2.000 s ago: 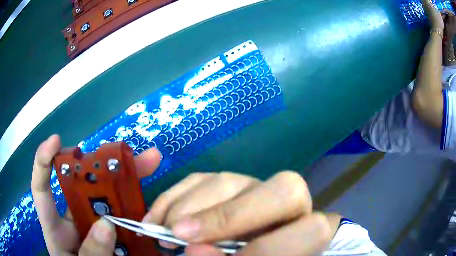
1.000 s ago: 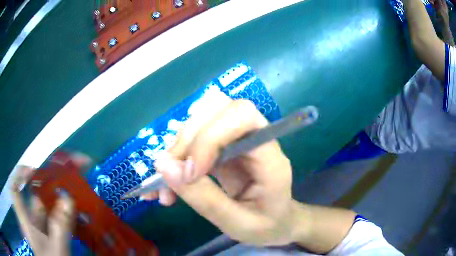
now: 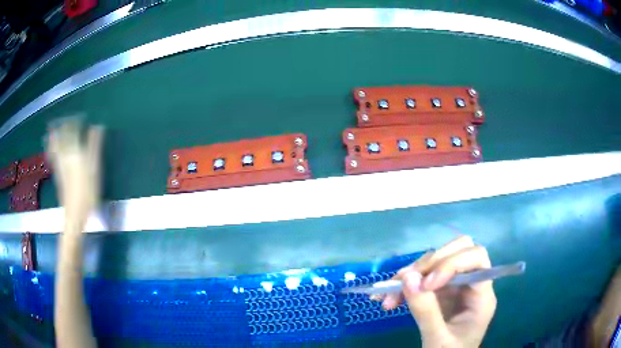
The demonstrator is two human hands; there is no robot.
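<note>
My right hand (image 3: pixel 453 292) holds silver tweezers (image 3: pixel 470 276), their tip over the blue film (image 3: pixel 293 309) with rows of pale ring pieces. My left hand (image 3: pixel 75 160) is raised at the far left, beyond the white strip, blurred by motion; whether it holds anything cannot be told. A reddish-brown fixture (image 3: pixel 238 163) with several sockets, each with a small round part, lies beyond the white strip. Two similar fixtures, the rear one (image 3: pixel 419 105) and the front one (image 3: pixel 412 147), lie to its right.
More brown fixtures (image 3: pixel 30 180) lie at the far left, and another brown piece (image 3: pixel 27 251) is at the near left. A white strip (image 3: pixel 272 204) runs along the green bench. A red object (image 3: pixel 80 7) is at the top left. Part of another person's arm (image 3: pixel 606 312) shows at the right edge.
The view has swung left. My left hand no longer shows the brown fixture it held and is now at the far left. My right hand still holds the tweezers, now lower right in view.
</note>
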